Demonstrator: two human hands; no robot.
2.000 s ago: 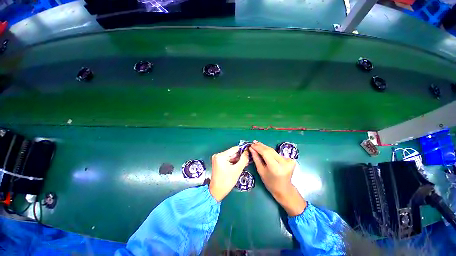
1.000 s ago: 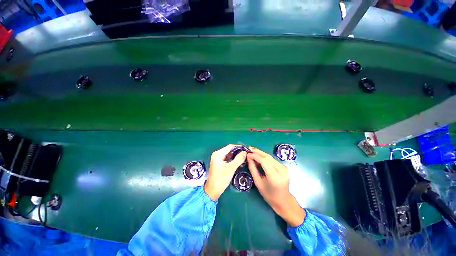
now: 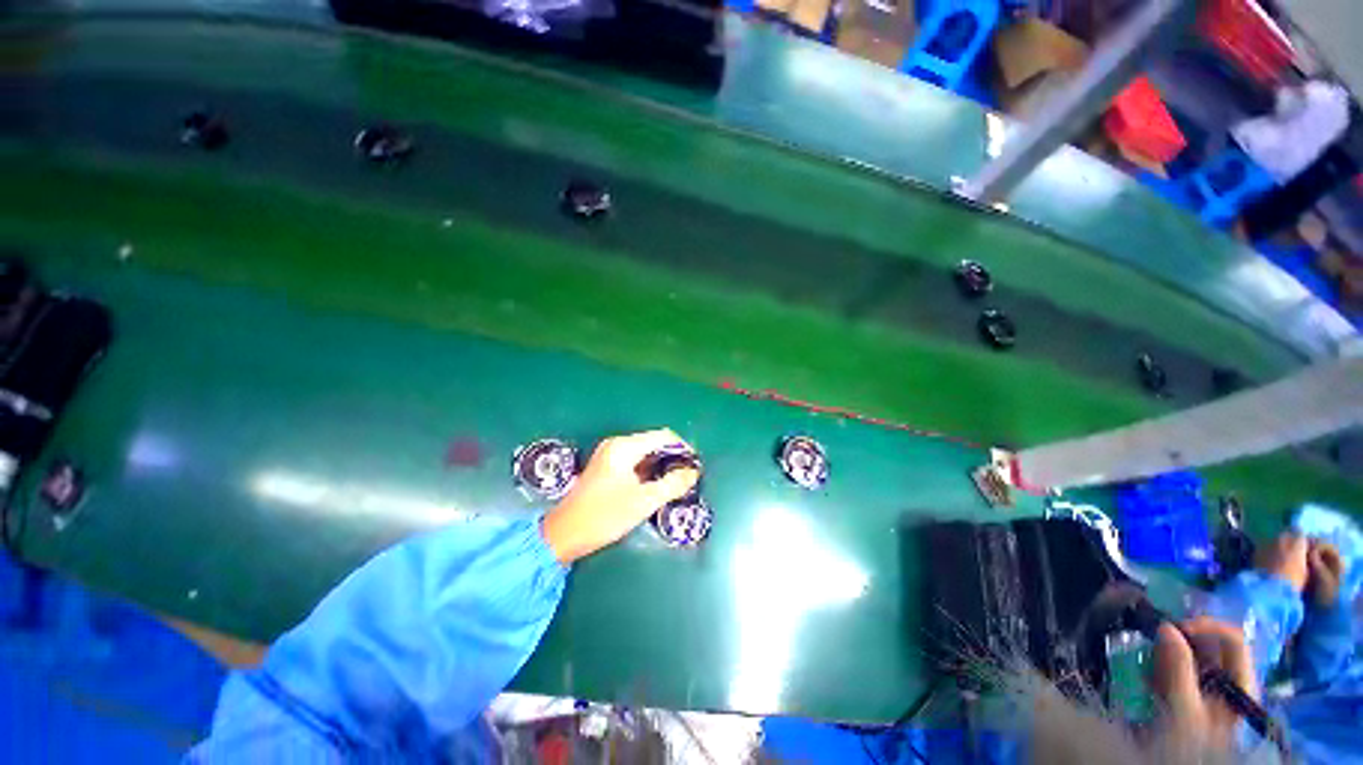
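Note:
My left hand (image 3: 616,493) holds a black speaker driver (image 3: 668,463) between thumb and fingers above the green bench. Just below it, a driver (image 3: 685,522) with a silver-white pattern lies on the bench, partly close under my fingers. Another driver (image 3: 546,468) lies left of my hand, and one (image 3: 803,462) lies to its right. My right hand (image 3: 1208,676) is at the lower right, blurred, with its fingers around the black handle of what looks like a soldering iron (image 3: 1244,705), beside the black ribbed box (image 3: 1017,598). The iron's tip cannot be made out.
Beyond the bench, the green belt (image 3: 493,277) carries several spaced discs. A red cord (image 3: 837,411) runs along the bench-belt edge to a pale post (image 3: 1196,419). A blue bin (image 3: 1166,520) and another person's hands (image 3: 1303,565) are at right. Black equipment (image 3: 53,359) is at left.
My right hand has left the driver and moved to the black handle at lower right. My left hand still holds the driver. The view has tilted and turned right, showing another person's hands.

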